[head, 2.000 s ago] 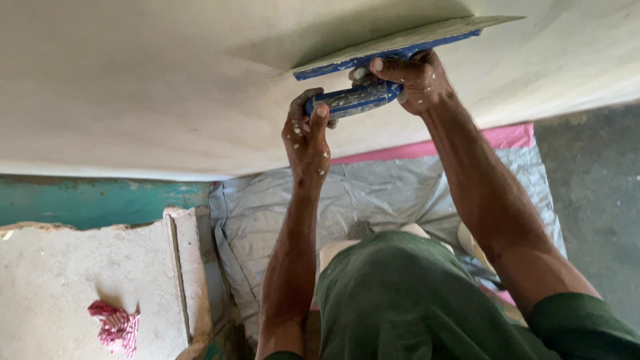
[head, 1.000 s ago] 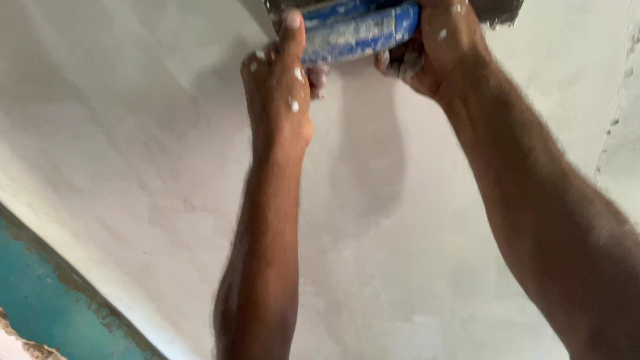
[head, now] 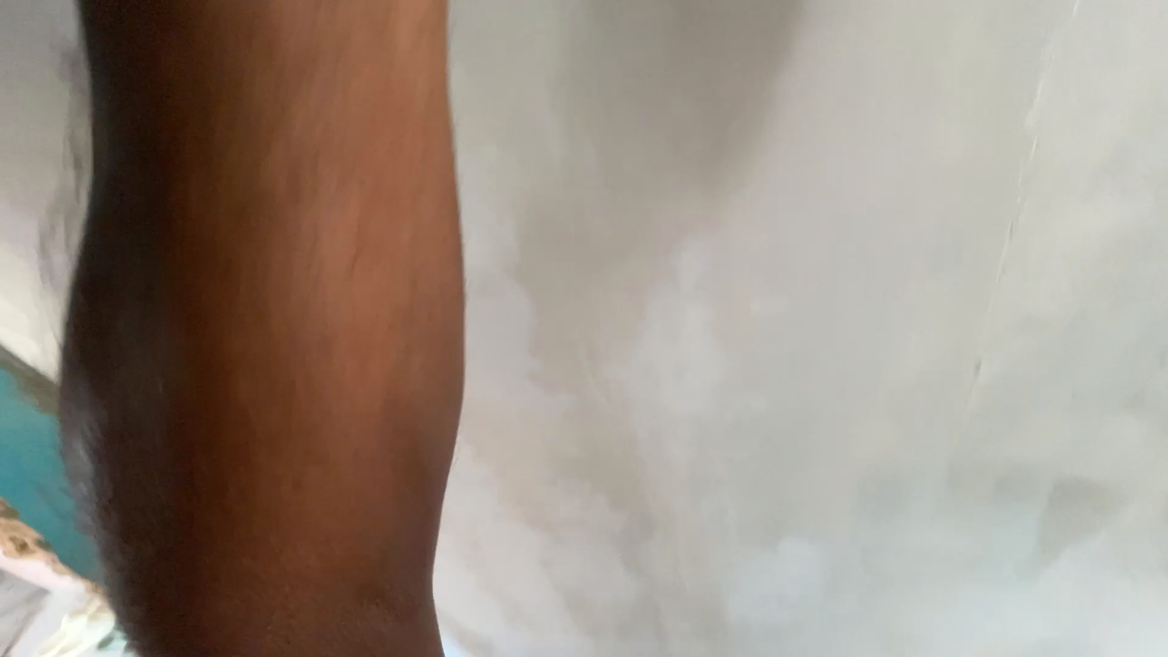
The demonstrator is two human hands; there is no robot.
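A bare forearm (head: pixel 283 301), close to the camera, runs from the top edge to the bottom edge on the left side; it looks like my left one. Its hand lies beyond the top edge. My right hand and arm are out of the frame too. Behind the forearm is a plastered wall (head: pixel 776 319) with lighter and darker patches. A soft shadow falls on its upper middle, and a thin raised line runs down its right part. The blue-handled trowel is not visible now.
At the lower left, a teal painted band (head: pixel 36 465) borders the plastered wall. Below it shows a rough, broken edge (head: pixel 27 543) beside a pale surface.
Both hands, shut on the blue-handled trowel in the earlier frames, have passed out of view with it, as has the right arm. The view has shifted a lot, and the forearm appears much closer.
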